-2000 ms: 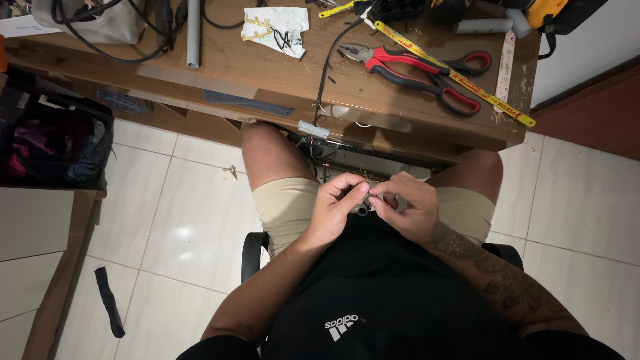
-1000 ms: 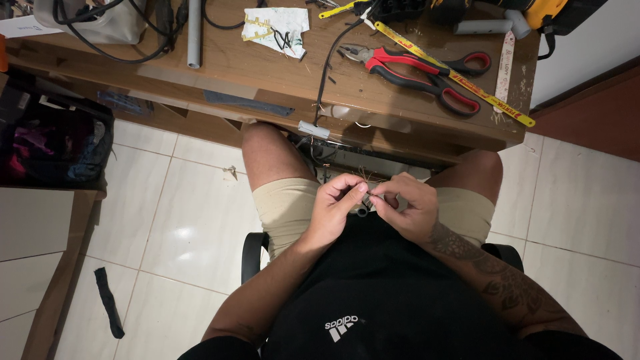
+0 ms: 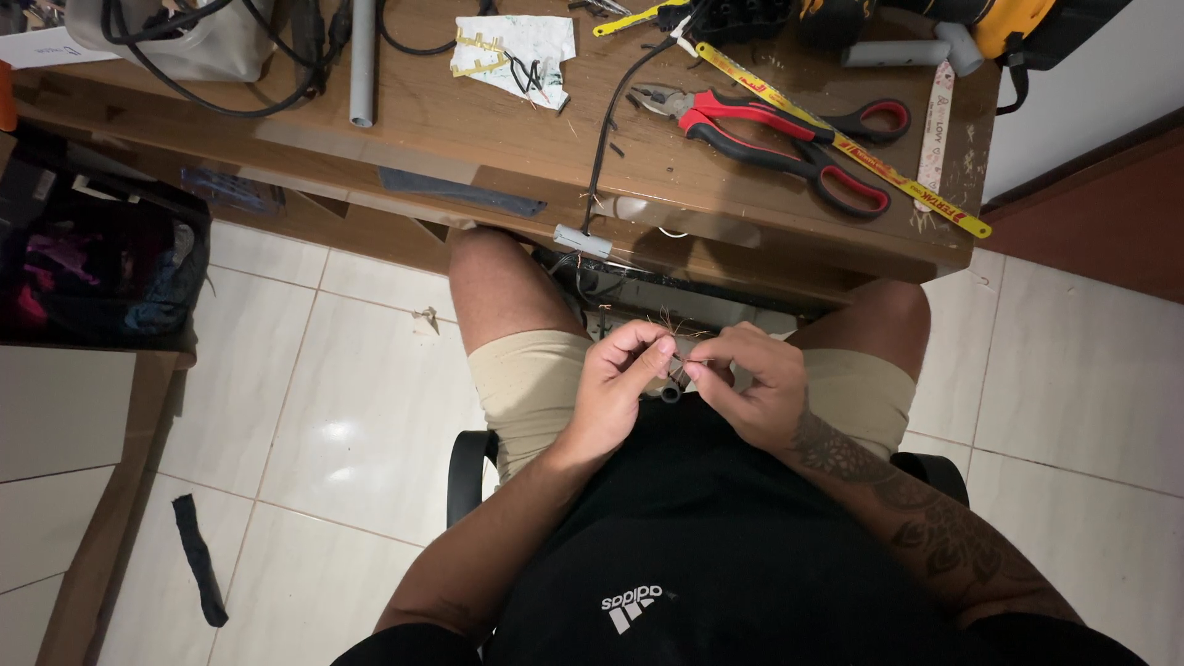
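Observation:
My left hand (image 3: 622, 384) and my right hand (image 3: 757, 384) meet over my lap, each pinching thin copper-coloured wires (image 3: 680, 326) between thumb and fingertips. Several fine strands fan out above the fingers. Just below them a dark round tube end (image 3: 671, 393) shows; the rest of it is hidden. A black cable (image 3: 606, 120) hangs over the desk edge and enters a short grey tube piece (image 3: 582, 241), with thin wires coming out below. Combination pliers with red and black handles (image 3: 740, 116) lie on the desk, beneath a yellow hacksaw blade (image 3: 842, 139).
The wooden desk (image 3: 518, 148) spans the area beyond my knees. It bears a grey pipe (image 3: 363, 65), a white paper scrap with small metal terminals (image 3: 476, 55), a plastic container with cables (image 3: 236, 46) and a yellow-black power tool (image 3: 1013, 28). A black strip (image 3: 199, 560) lies on the tiled floor.

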